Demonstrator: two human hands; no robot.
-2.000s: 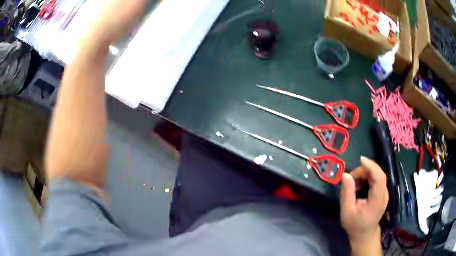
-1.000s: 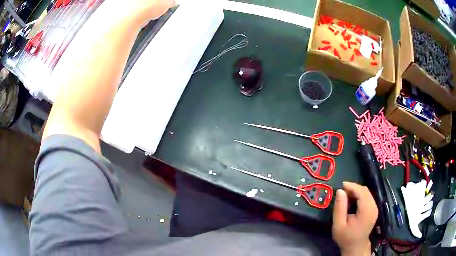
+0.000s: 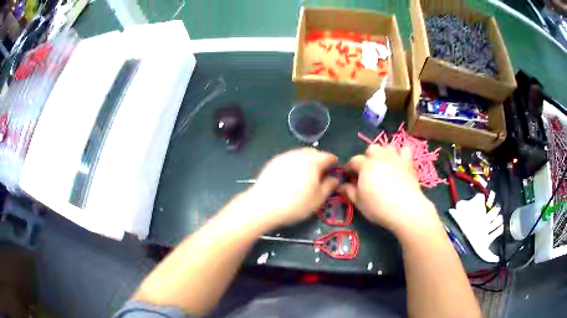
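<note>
Three red thermometers lie near the mat's front edge. The nearest [image 3: 337,244] shows its red housing and silver probe. The middle housing [image 3: 335,211] is partly covered by my fingers. My left hand [image 3: 292,186] and my right hand [image 3: 387,185] meet at the third, farthest housing [image 3: 338,176], with fingers closed on its two sides. Only a dark and reddish bit of it shows between the fingertips. A short length of probe sticks out left of my left hand. The fingers are blurred, and the middle probe is hidden under my left hand and arm.
Behind my hands are a clear cup [image 3: 309,122], a white glue bottle [image 3: 375,108], pink sticks [image 3: 418,155] and cartons [image 3: 351,89]. A dark round object [image 3: 230,125] and white foam [image 3: 132,133] are left. Red-handled pliers [image 3: 470,181] and a white glove [image 3: 480,225] are right.
My left hand has come from the far left, over the foam, to the thermometers. My right hand has moved up from beside the nearest housing to the farthest one. The view has shifted right.
</note>
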